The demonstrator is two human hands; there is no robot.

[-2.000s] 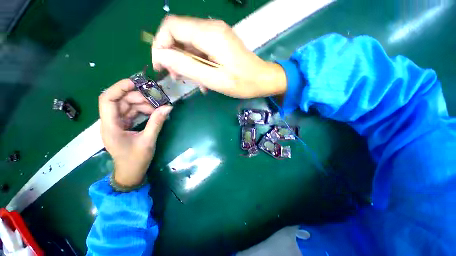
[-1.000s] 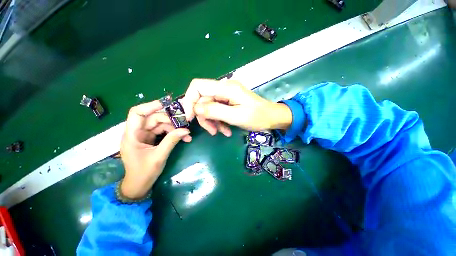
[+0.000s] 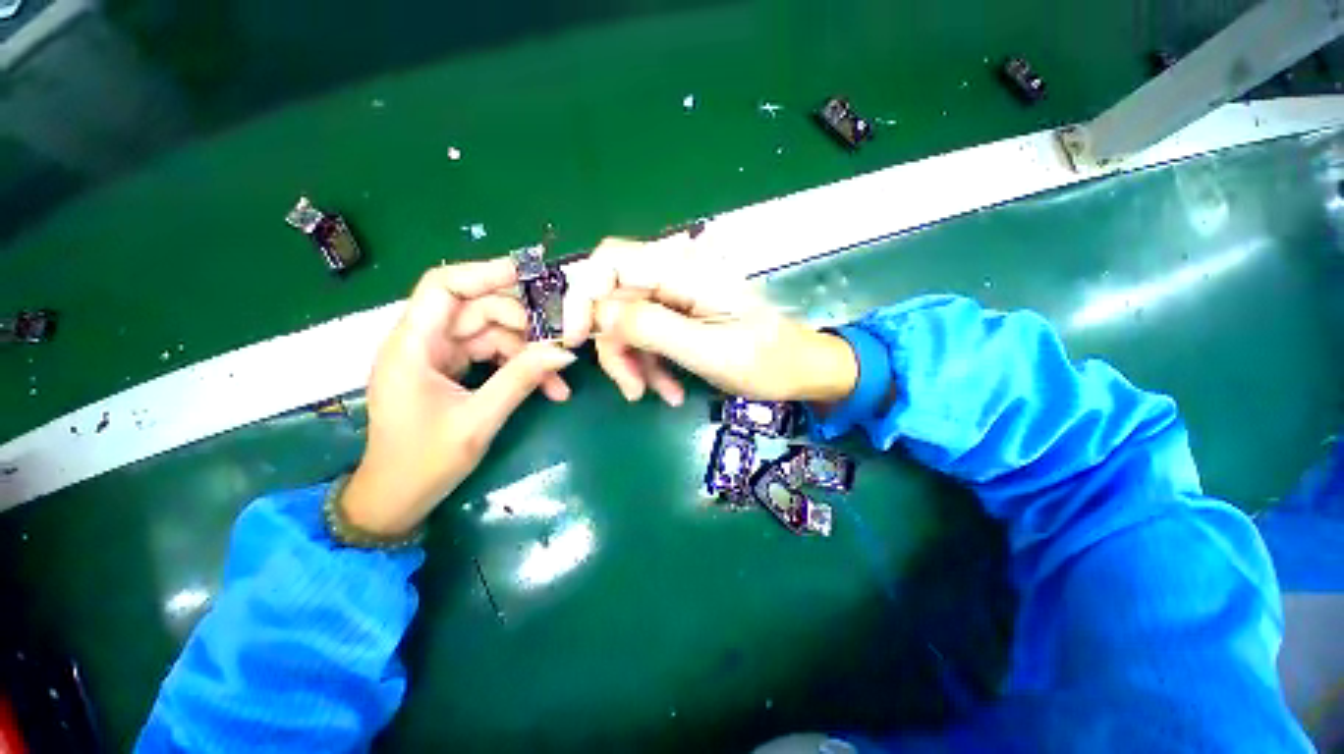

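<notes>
My left hand (image 3: 428,390) holds a black speaker module (image 3: 546,302) upright between fingers and thumb, its shiny tab at the top. My right hand (image 3: 693,324) is beside it with fingers pinched close to the module's right edge. The wooden stick seen in this hand earlier is hidden by the fingers or too fine to make out now. Several similar modules lie in a pile (image 3: 731,463) on the glossy green worktable (image 3: 619,633), just below my right wrist.
A pale metal rail (image 3: 192,395) crosses behind my hands. Beyond it, single modules (image 3: 336,242) and white specks lie on the green belt (image 3: 590,162). A grey bar (image 3: 1223,74) slants over the rail at the right. A red edge (image 3: 9,731) shows at lower left.
My right hand has come down from above with the stick to the held module. The module is turned more upright. The view has shifted and tilted, showing more belt modules and the grey bar.
</notes>
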